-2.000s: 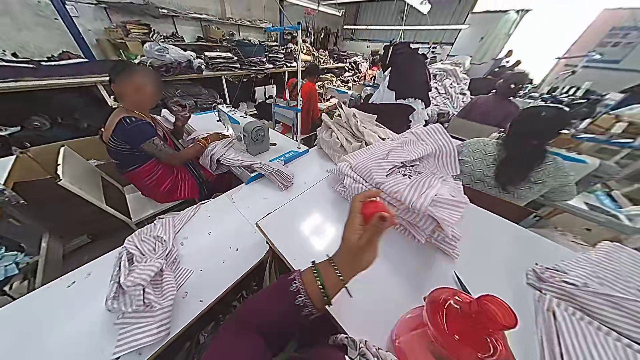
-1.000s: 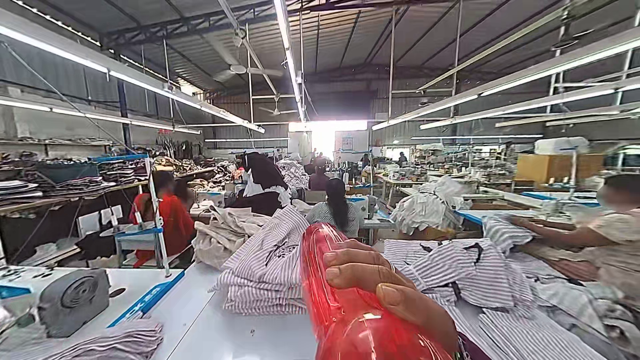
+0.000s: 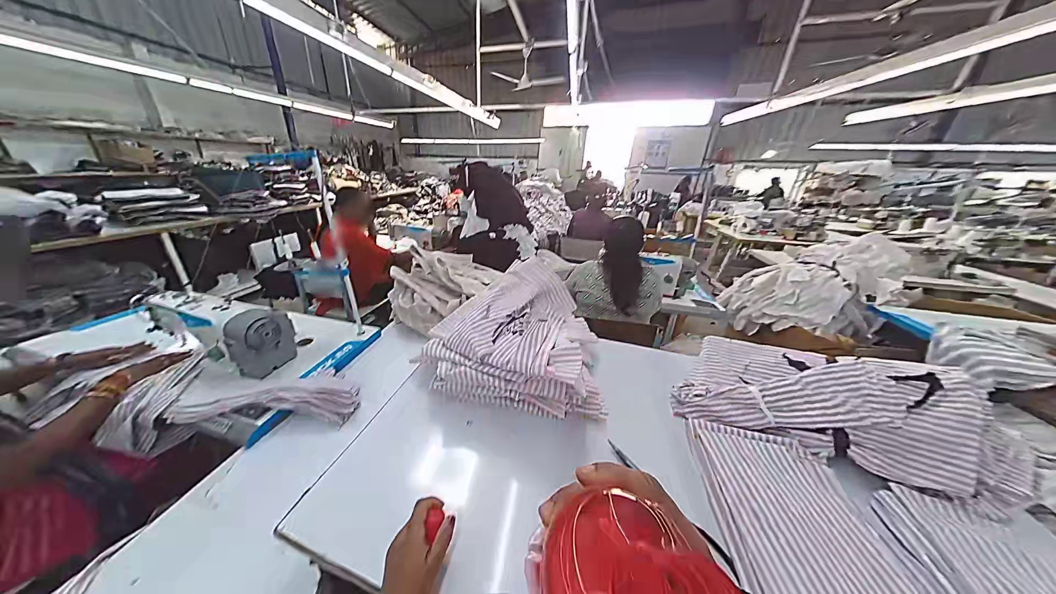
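My left hand (image 3: pixel 419 540) pinches a small red cap (image 3: pixel 434 523) over the white tabletop, low in the view. To its right, my right hand (image 3: pixel 631 487) is wrapped around a translucent red plastic bottle (image 3: pixel 619 549), whose lower part runs out of the frame. A dark pointed tool (image 3: pixel 620 454), only partly seen, lies on the table just beyond that hand. Farther back on the same table (image 3: pixel 371 487) rests a pile of folded striped garments (image 3: pixel 516 346). More striped garments (image 3: pixel 792 495) lie to the right of the bottle.
At the left, a co-worker's hands (image 3: pixel 124 371) rest on striped cloth beside a grey sewing machine part (image 3: pixel 260 342). A blue-edged table borders mine. Ahead sit a person in red (image 3: pixel 363 247) and a person with long dark hair (image 3: pixel 619 280). White cloth heaps (image 3: pixel 792 289) stand at the right.
The view has swung since the earlier frames. The red bottle, raised in front of me a second ago, is now lower over the table. My left hand, out of view then, shows again with the cap.
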